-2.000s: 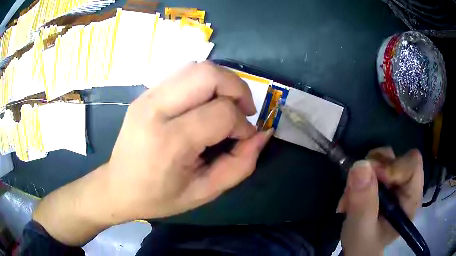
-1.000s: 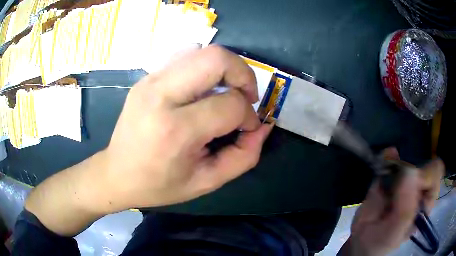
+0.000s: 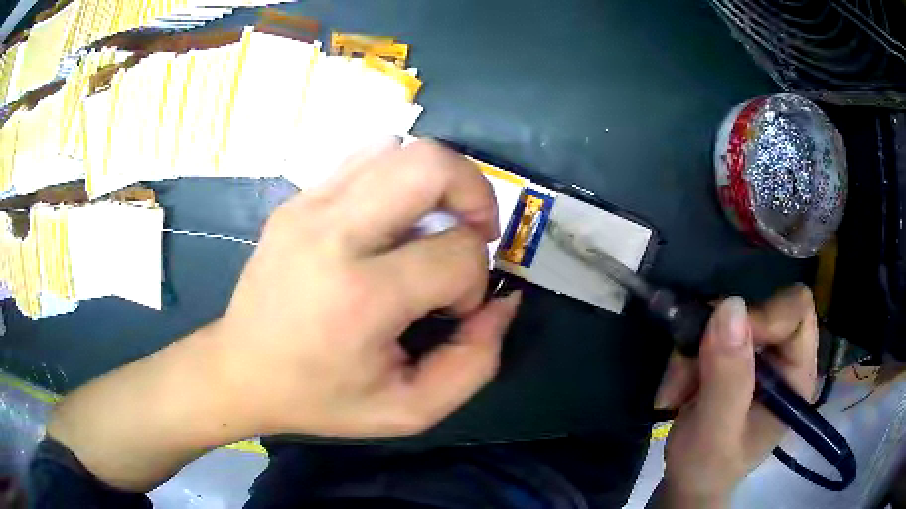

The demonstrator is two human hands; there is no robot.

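My right hand (image 3: 740, 388) holds the soldering iron (image 3: 685, 316) by its black handle. Its tip is at the right edge of the blue circuit strip (image 3: 525, 229); I cannot tell whether it touches. The strip has an orange-gold flex cable on it and lies across a white display module in a dark-rimmed holder (image 3: 596, 254). My left hand (image 3: 368, 298) is closed, with thumb and fingertips pinching thin solder wire (image 3: 211, 235) at the module's lower left edge. The wire trails left. The hand hides the module's left part.
Stacked white and yellow modules (image 3: 199, 109) with orange tabs lie in rows at left. A red-and-white tin (image 3: 782, 174) of shiny silver material stands at right. A fan with a spiral guard (image 3: 825, 45) is at upper right. All rest on or beside the dark green mat (image 3: 527, 89).
My right hand and the iron moved right and away from the strip, then came back left to it. My left fingertips and wire have shifted down and left, off the strip.
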